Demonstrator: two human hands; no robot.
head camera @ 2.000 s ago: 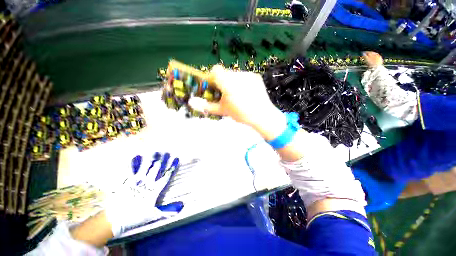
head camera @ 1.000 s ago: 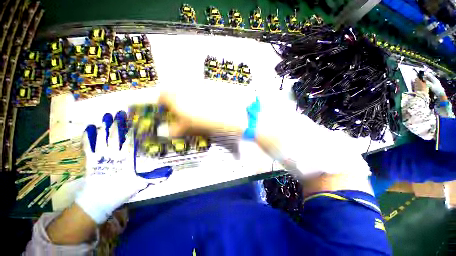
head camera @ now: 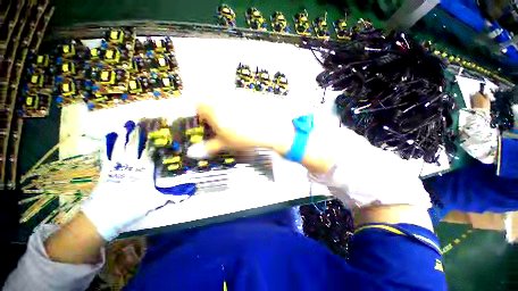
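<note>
A circuit board panel (head camera: 175, 142) with yellow transformers lies on the ribbed plate (head camera: 250, 170) at the bench front. My left hand (head camera: 133, 179), in a white glove with blue fingers, lies palm up against the panel's left end, fingers apart, thumb along its lower edge. My right hand (head camera: 213, 133), blurred, with a blue wrist strap (head camera: 301, 137), is over the panel's right part; its fingertips are on or just above the boards, and I cannot tell whether they grip. A short row of joined boards (head camera: 262, 79) lies behind my right hand.
Several board panels (head camera: 108, 74) lie at back left. Thin edge strips (head camera: 59, 185) are piled at left, stacked panels (head camera: 14, 85) beyond. A large heap of black cables (head camera: 392, 96) is at right. Single boards (head camera: 278, 21) stand on the green conveyor behind. Another worker's sleeve (head camera: 478, 135) shows at right.
Since two seconds ago, my right hand has come down from the conveyor side to the ribbed plate, and a board panel now lies there beside my left glove. Over the last second little has moved.
</note>
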